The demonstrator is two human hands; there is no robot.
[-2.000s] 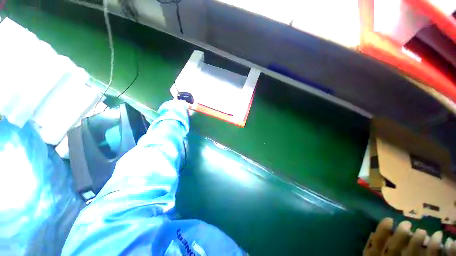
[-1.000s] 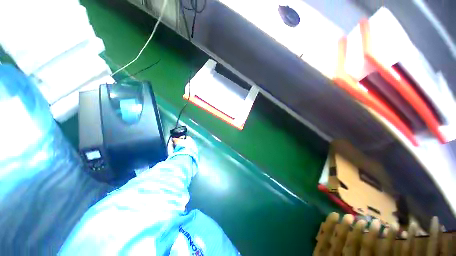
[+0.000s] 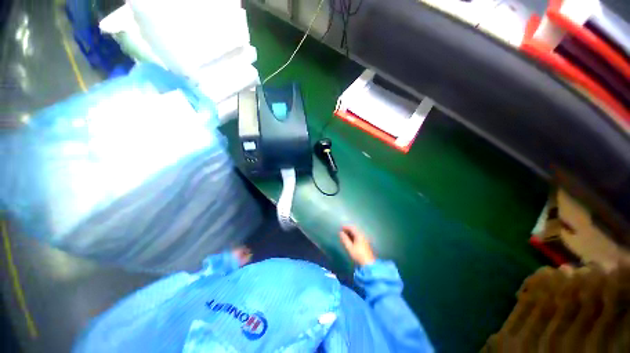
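My right hand (image 3: 357, 245) is over the green bench, blurred, with fingers a little apart and nothing seen in it. My left hand (image 3: 242, 255) is small and partly hidden beside my blue smock; its grip is unclear. The handheld scanner (image 3: 326, 156) lies on the bench beside the dark label printer (image 3: 284, 131), its cable looped. A white label strip (image 3: 284, 200) hangs from the printer's front and curls over the bench edge. A packed unit in white foam with a red-orange rim (image 3: 383, 114) lies at the back of the bench.
A big translucent bag (image 3: 117, 172) stands left of the printer. White foam (image 3: 200, 41) is stacked behind it. Brown cartons (image 3: 570, 310) with scalloped edges are at lower right, an open carton (image 3: 590, 231) behind them. Red-edged units (image 3: 587, 55) sit on the upper shelf.
My left hand has let go of the scanner beside the printer and drawn back towards my body. My right hand has come into view. The view has swung left, showing the bag and floor.
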